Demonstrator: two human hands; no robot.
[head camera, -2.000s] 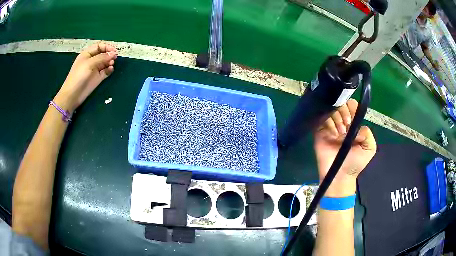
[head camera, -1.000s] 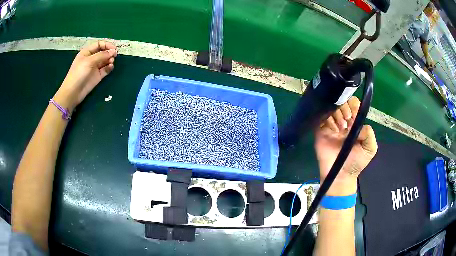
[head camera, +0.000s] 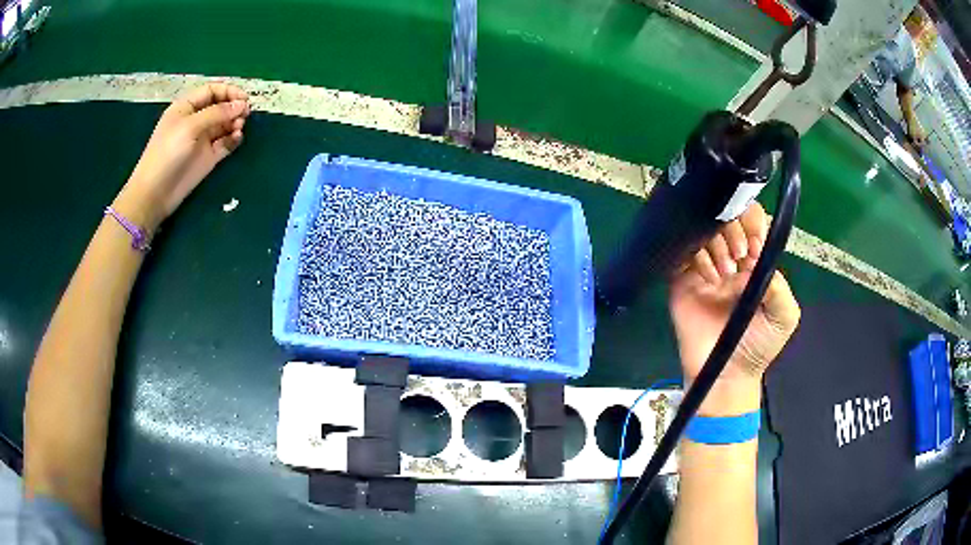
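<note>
My left hand (head camera: 202, 133) is at the upper left by the pale rail, fingers curled and fingertips together; nothing shows in them. My right hand (head camera: 729, 298) is palm up with loosely curled fingers, against or just beside the thick black electric screwdriver (head camera: 676, 208). The screwdriver is tilted under a metal hook, and its black cable crosses my hand; whether I grip it is unclear. A blue bin (head camera: 580, 293) holds a mass of tiny silver screws (head camera: 426, 271). Below it lies the white fixture (head camera: 314, 415) with round holes, a slot and black pads (head camera: 380, 415).
The pale rail (head camera: 351, 114) separates the dark bench top from the green belt (head camera: 266, 43). A post stands behind the bin. A small whitish bit (head camera: 231, 204) lies beside my left hand. At right are a black "Mitra" mat (head camera: 830, 373) and another blue bin (head camera: 930, 394). A person is beyond.
The view has shifted very slightly. My hands, the screwdriver, the bin and the fixture otherwise keep their places.
</note>
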